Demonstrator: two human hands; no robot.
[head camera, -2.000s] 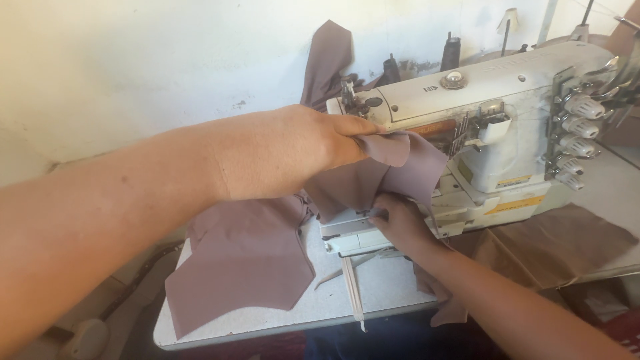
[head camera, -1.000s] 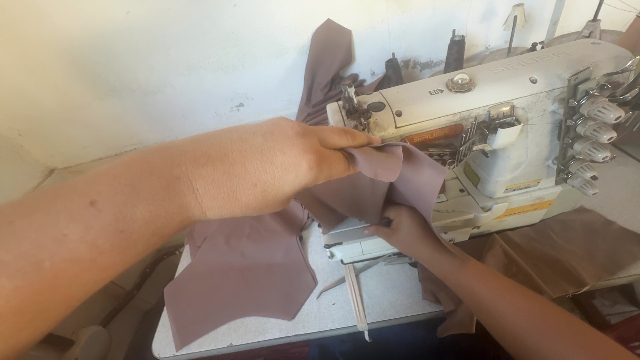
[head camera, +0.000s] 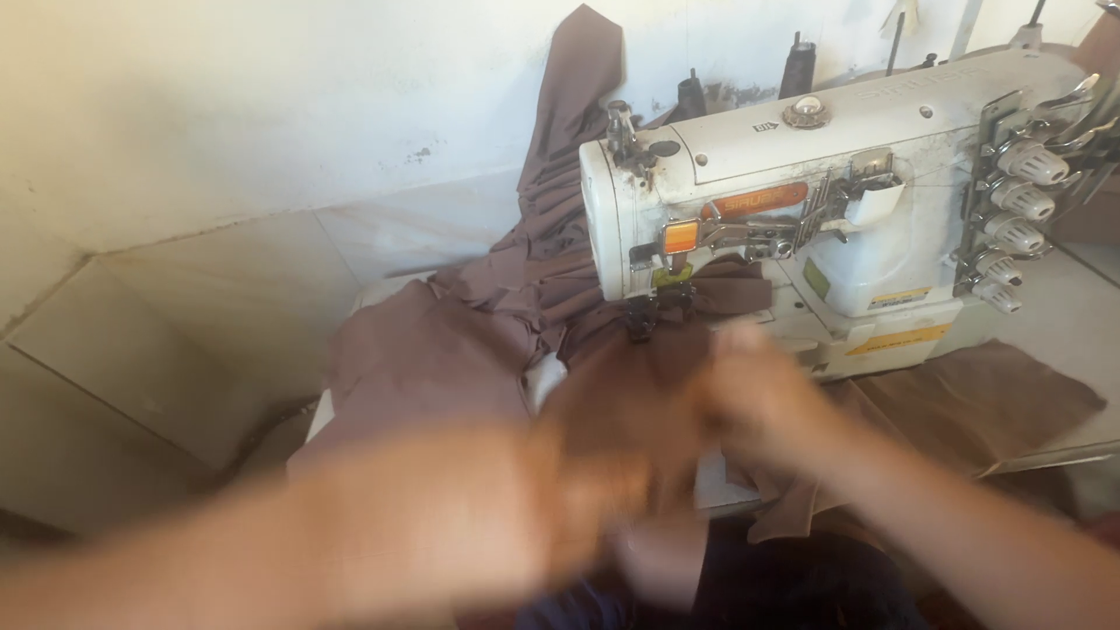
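Observation:
A white Siruba industrial sewing machine (head camera: 840, 122) stands on the table, its presser foot (head camera: 641, 319) over mauve-brown fabric. That fabric (head camera: 437, 359) lies gathered left of and behind the machine head and runs under the foot. My left hand (head camera: 586, 499), heavily blurred, is low in front of the needle area against the fabric, with a pale piece of cloth (head camera: 665, 556) hanging below it. My right hand (head camera: 757, 381), also blurred, is just right of and in front of the foot, at the fabric's edge. Blur hides the fingers of both hands, so their grip is unclear.
Brown fabric (head camera: 980, 402) lies on the table right of the machine base. Dark thread cones (head camera: 798, 68) stand behind the machine, near the wall (head camera: 262, 105). Tension knobs (head camera: 1032, 162) line its right end. The table's front edge (head camera: 1050, 457) runs across the lower right.
My left hand has come down toward the front from beside the machine head. My right hand has moved up close to the presser foot. The fabric formerly held up now lies under the foot.

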